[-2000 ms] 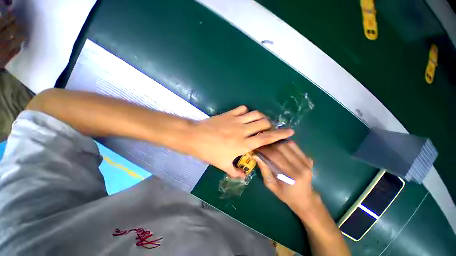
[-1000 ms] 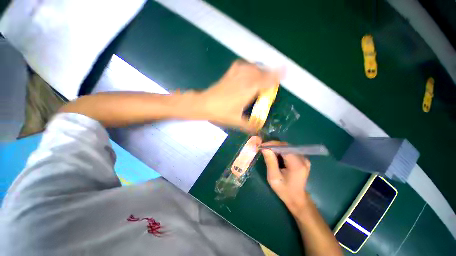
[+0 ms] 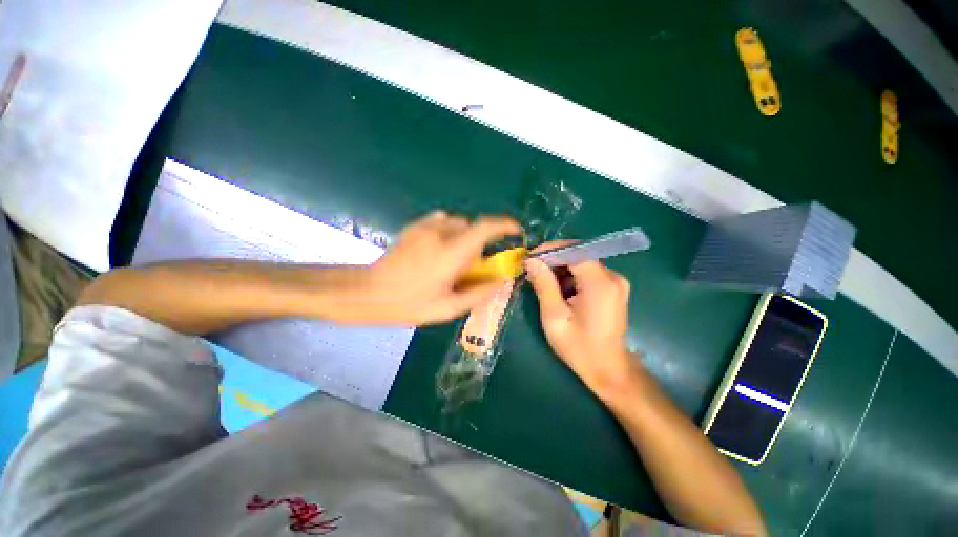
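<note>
My left hand [image 3: 425, 271] holds a yellow plastic part [image 3: 494, 267] above the bench, its fingers hiding much of it. My right hand [image 3: 588, 320] is just to the right and pinches a narrow grey-white strip [image 3: 604, 248] that points away to the right. The strip's inner end is close to the yellow part; whether they touch is unclear. A pale pink-beige holding fixture [image 3: 485, 318] lies on the bench below both hands, dark spots at its near end, its far end hidden. Clear crinkled tape [image 3: 462, 380] lies around the fixture, with more tape [image 3: 554, 205] beyond it.
A lined sheet [image 3: 273, 315] lies under my left forearm. A grey striped block [image 3: 772, 249] and a smartphone [image 3: 766, 378] are at right. Beyond a whitish rail [image 3: 504, 105], yellow parts [image 3: 758, 71] lie on the green belt. White paper [image 3: 84, 115] is far left.
The yellow part came off the fixture in my left hand, went out toward the rail, and is now back near my right fingertips. The fixture has become visible. The view has shifted.
</note>
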